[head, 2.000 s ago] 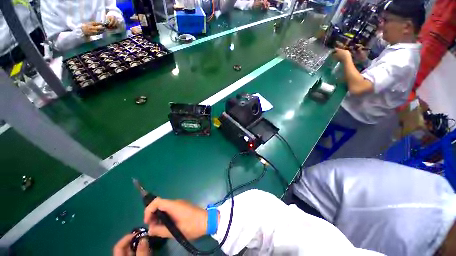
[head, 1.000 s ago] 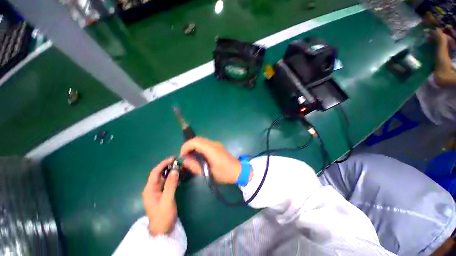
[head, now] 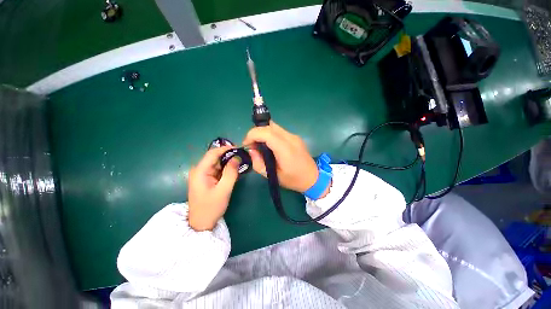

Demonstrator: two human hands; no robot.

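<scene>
My left hand point(head: 209, 188) holds a round black cover point(head: 237, 160) in its fingertips above the green bench. A second round part point(head: 220, 143) with silver-white patches shows just behind the cover, at the same fingers. My right hand point(head: 285, 158) holds the soldering iron point(head: 260, 113) by its black handle. The iron's metal tip points away from me, clear of the round parts. The fingertips of my right hand are at the right edge of the cover; whether they grip it is hard to tell.
A black fan point(head: 356, 27) stands at the far edge. The soldering station point(head: 432, 75) is at the right, its black cord point(head: 356, 181) looping to the iron. Small loose parts point(head: 134, 80) lie upper left. Clear trays point(head: 24, 199) stack at the left. A grey post point(head: 181, 23) rises by the rail.
The view has turned down onto the bench. The round cover now faces up in my left fingertips, with the patched part behind it. The iron stays in my right hand, its tip pointing away.
</scene>
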